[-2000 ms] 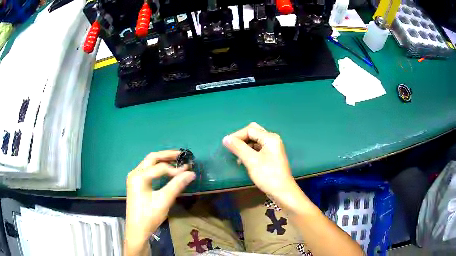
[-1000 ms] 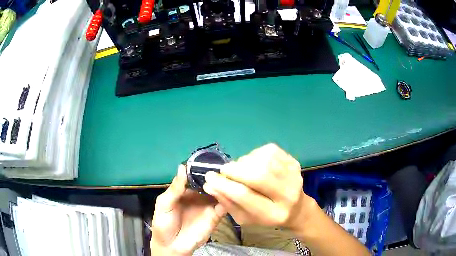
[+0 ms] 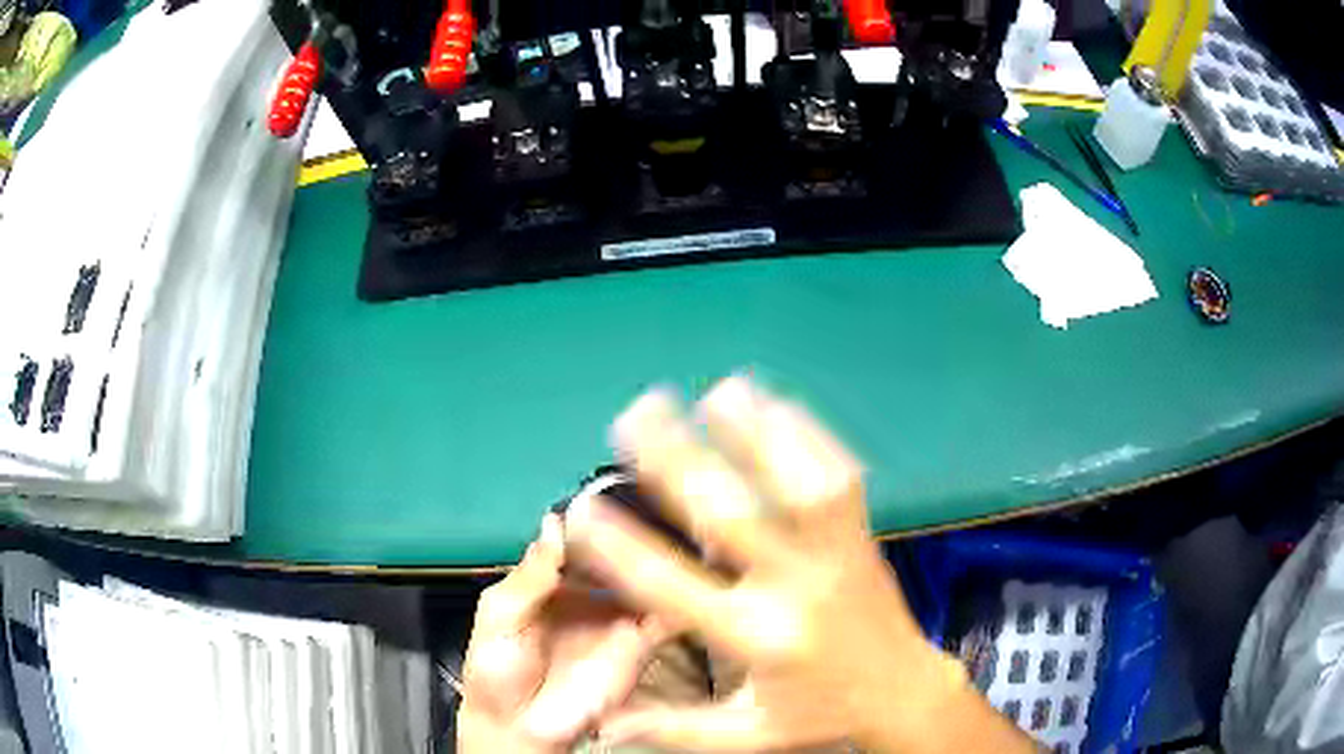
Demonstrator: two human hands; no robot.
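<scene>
My left hand (image 3: 538, 648) holds a round dark watch unit (image 3: 607, 483) above the mat's front edge. Only the unit's upper rim shows, and the rest is hidden behind my right hand. My right hand (image 3: 774, 567) is blurred and lies over the unit, with its fingers spread. Whether its fingertips hold anything cannot be seen.
A black pressing fixture (image 3: 516, 265) with red grips stands at the back. White foam sheets (image 3: 207, 295) are stacked at left. At right are a white paper piece (image 3: 1073, 262), an open watch case (image 3: 1209, 295), a small bottle (image 3: 1132, 124) and a blister tray (image 3: 1253, 103). A blue crate (image 3: 1142, 626) sits below.
My hands came together at the watch unit. Since a second ago, my right hand has opened its fingers and covered more of the unit's face. The view has shifted slightly.
</scene>
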